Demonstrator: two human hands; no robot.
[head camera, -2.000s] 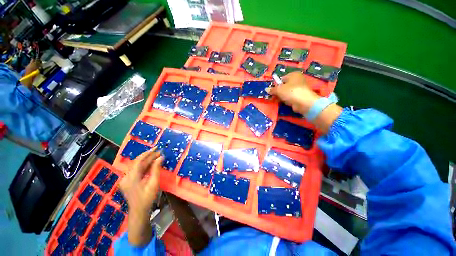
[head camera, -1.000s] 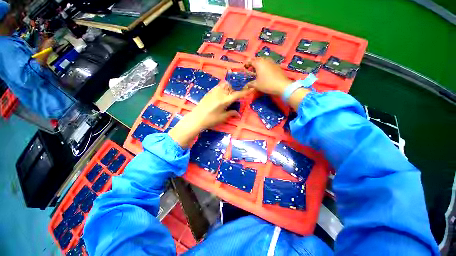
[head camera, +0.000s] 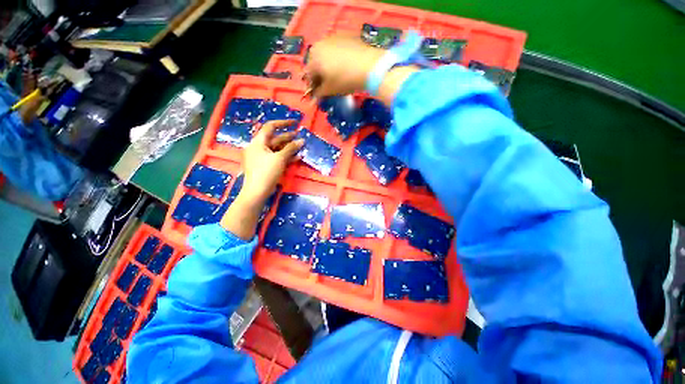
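A salmon-red compartment tray (head camera: 300, 264) holds many dark blue circuit boards, some overlapping in their pockets. My left hand (head camera: 264, 161) is over the tray's left part, fingers bent, fingertips at the left end of a tilted circuit board (head camera: 319, 151). Whether it grips that board cannot be told. My right hand (head camera: 342, 67), with a pale blue wrist band (head camera: 396, 60), is over the tray's back edge, fingers bent down and pointing left. A small thin thing may be at its fingertips, too blurred to tell. Another board (head camera: 344, 116) lies just below this hand.
A second red tray (head camera: 481, 34) with greenish assembled boards (head camera: 445, 49) lies behind. A third red tray (head camera: 143, 244) of blue boards is lower left. A clear plastic bag (head camera: 169, 124) lies on the green mat. A person's blue sleeve (head camera: 34, 161) shows at far left.
My right hand has moved left along the tray's back edge, away from the blue board that was at its fingers. My left hand has drawn back left and apart from it.
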